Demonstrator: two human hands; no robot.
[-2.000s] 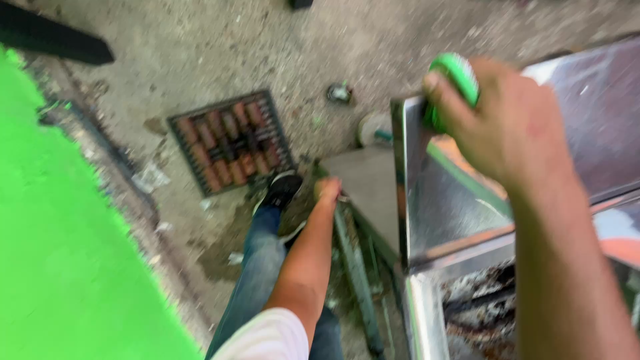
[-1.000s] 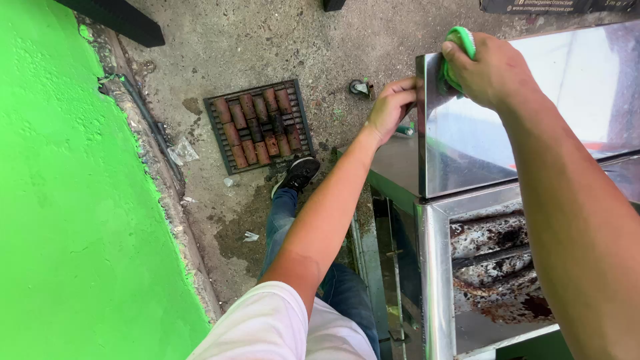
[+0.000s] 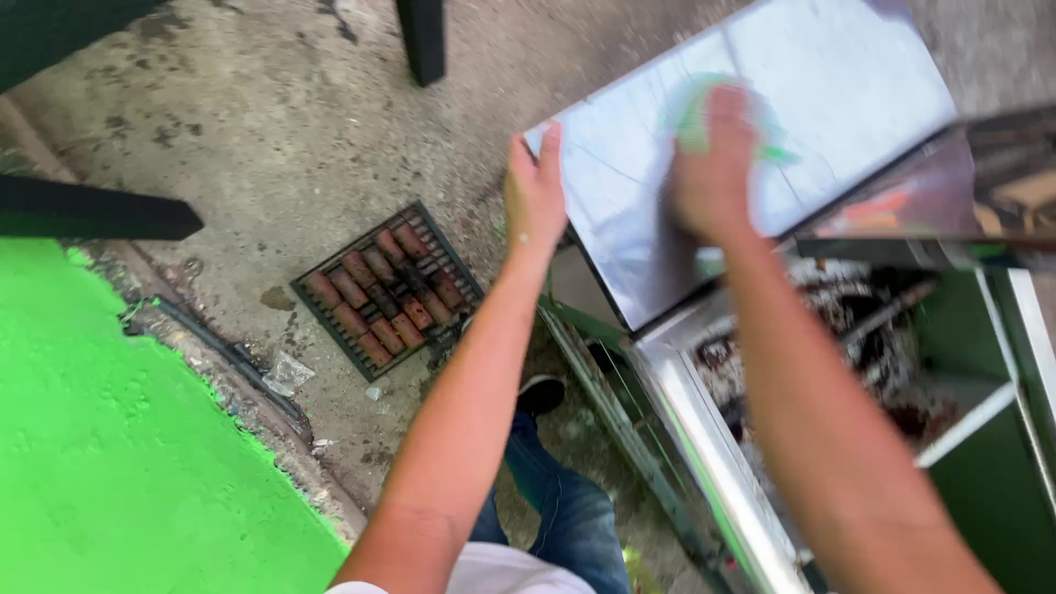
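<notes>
My left hand (image 3: 536, 190) grips the near left corner of a shiny stainless steel panel (image 3: 833, 99), thumb on its face. Blurred by motion, my right hand (image 3: 718, 165) presses a green cloth (image 3: 697, 111) against the middle of that panel. The panel stands along the edge of a metal cabinet with an open top (image 3: 689, 421), which looks like a grill or stove. Inside the cabinet, rusty, blackened metal (image 3: 866, 313) shows, partly hidden by my right forearm.
On the concrete floor lies a dark metal grate (image 3: 363, 367) bearing several reddish clay-like cylinders (image 3: 351, 289). A bright green wall (image 3: 124, 429) rises at the left. Black legs (image 3: 421, 41) of furniture stand at the top. Crumpled clear plastic (image 3: 289, 373) lies by the wall.
My right hand and the green cloth have moved from the panel's edge onto the middle of its face. My left hand remains at the panel's edge. The view has turned.
</notes>
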